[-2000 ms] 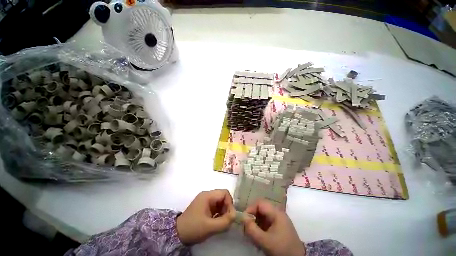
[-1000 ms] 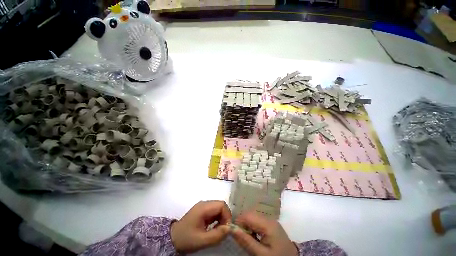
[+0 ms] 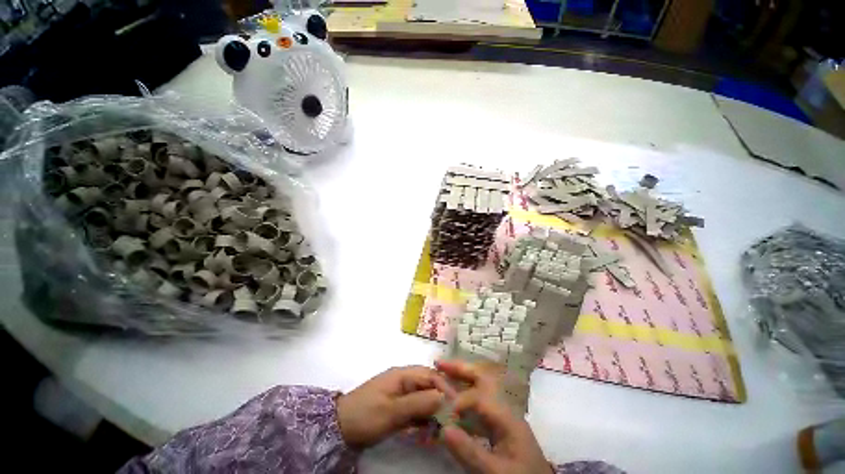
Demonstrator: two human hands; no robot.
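My left hand (image 3: 387,405) and my right hand (image 3: 489,418) meet at the bottom centre, bare, with purple patterned sleeves. A small grey-taupe strip (image 3: 448,413) shows blurred between the fingertips; its shape is hard to tell. My left thumb and fingers are pinched on it. My right fingers are spread more, and their contact with it is unclear. Just beyond the hands lie laid-out strips (image 3: 496,324) with small pale blocks, partly on the pink work board (image 3: 639,356). A second such group (image 3: 547,262) lies behind, overlapping.
Stacked strips (image 3: 470,222) stand at the board's left corner, loose strips (image 3: 570,190) at its far side. A clear bag of loops (image 3: 185,231) is at left, a white fan (image 3: 296,97) behind it. A second plastic bag (image 3: 797,287) and an orange-brown and white object (image 3: 815,449) are at right.
The view has tilted, so the table things sit lower in the picture. My right fingers have risen and spread from their earlier pinch; my left hand stays pinched beside them.
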